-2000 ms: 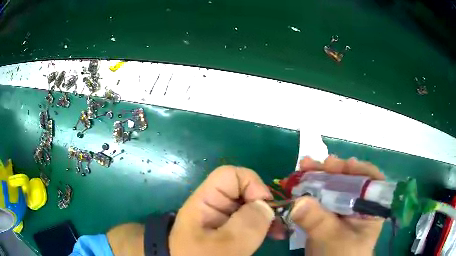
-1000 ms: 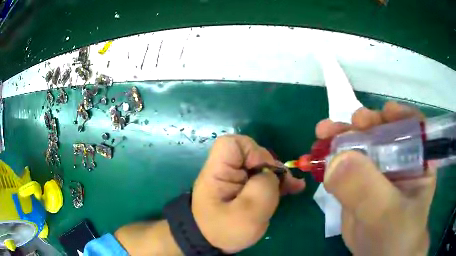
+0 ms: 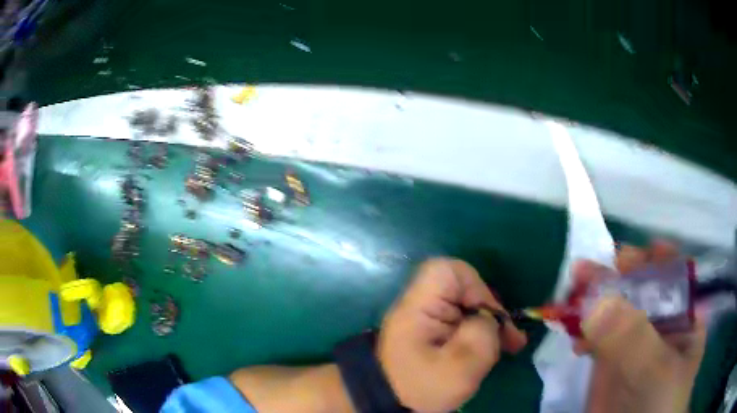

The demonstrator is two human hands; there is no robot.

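Note:
My left hand (image 3: pixel 443 335), bare with a black band at the wrist, pinches a small dark circuit assembly (image 3: pixel 487 311) between thumb and fingers; most of it is hidden. My right hand (image 3: pixel 638 347) is closed around a clear glue syringe (image 3: pixel 646 297) with red liquid inside. The syringe lies sideways, its yellowish tip (image 3: pixel 533 313) pointing left, close to the assembly; blur hides whether they touch. Several small assemblies (image 3: pixel 202 173) lie piled at the left, on the green bench and the white strip.
A white paper (image 3: pixel 586 218) lies beneath my right hand. A yellow and blue cartoon fan (image 3: pixel 81 310) stands at the left edge, with a black phone (image 3: pixel 149 385) near my left sleeve. A red and pink object (image 3: pixel 20 161) is at the far left. A yellow scrap (image 3: pixel 244 94) lies on the white strip.
The syringe has turned and its tip now shows beside the assembly, instead of both hands meeting at it. The view has shifted, bringing more of the fan and the red-pink object into sight.

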